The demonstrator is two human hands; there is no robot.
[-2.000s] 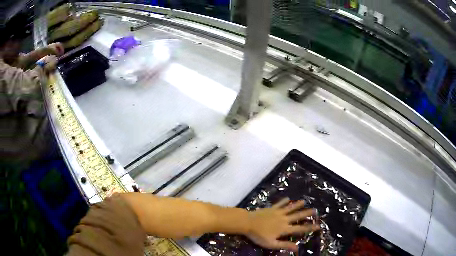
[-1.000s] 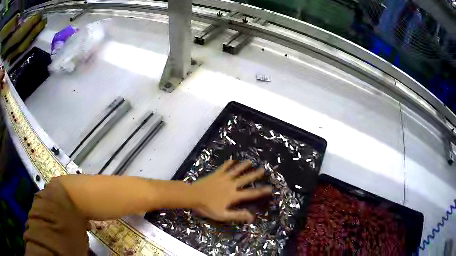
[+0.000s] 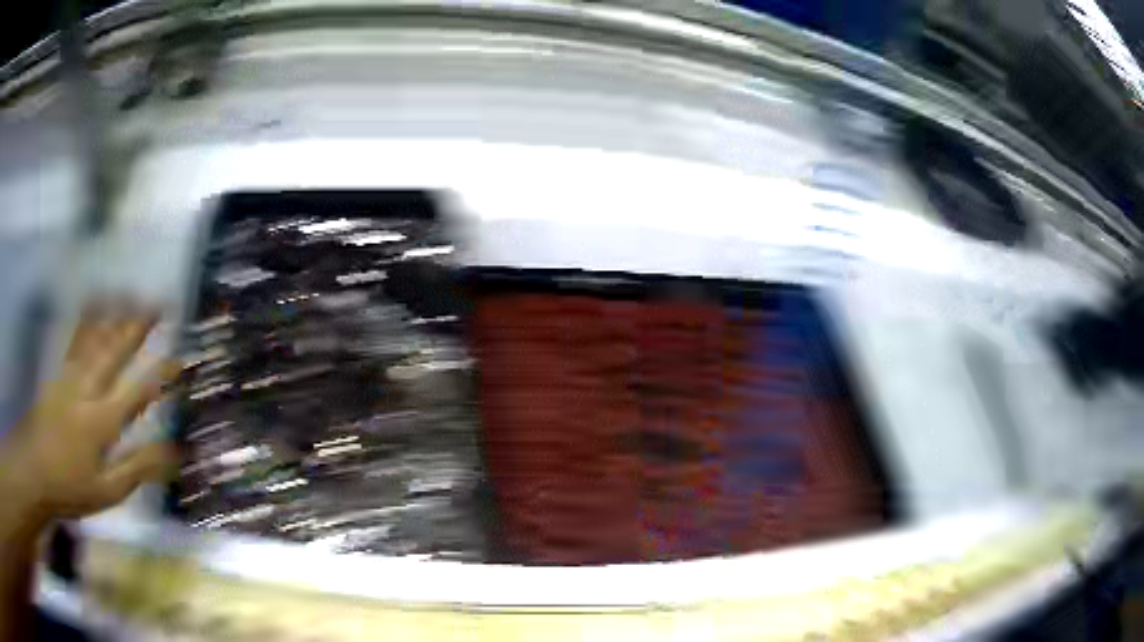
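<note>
The view is strongly blurred. My left hand (image 3: 94, 420) is at the far left, bare, fingers spread, with nothing seen in it. It is beside the left edge of the black component tray (image 3: 201, 289), which holds loose silver components (image 3: 339, 364). A second black tray (image 3: 866, 414) touches its right side and holds red-brown components (image 3: 565, 426). A blurred blue band of cord (image 3: 778, 389) shows over the red pieces. My right hand is not in view.
The yellow circuit board panel (image 3: 502, 623) runs along the bottom in its pale rail (image 3: 602, 583). A metal rail (image 3: 552, 25) curves along the back of the white bench (image 3: 652, 201). A dark blurred object (image 3: 966, 188) is at the back right.
The view has swung right, so the trays show further left and the red tray shows whole. My left hand has left the silver components and is now beside their tray.
</note>
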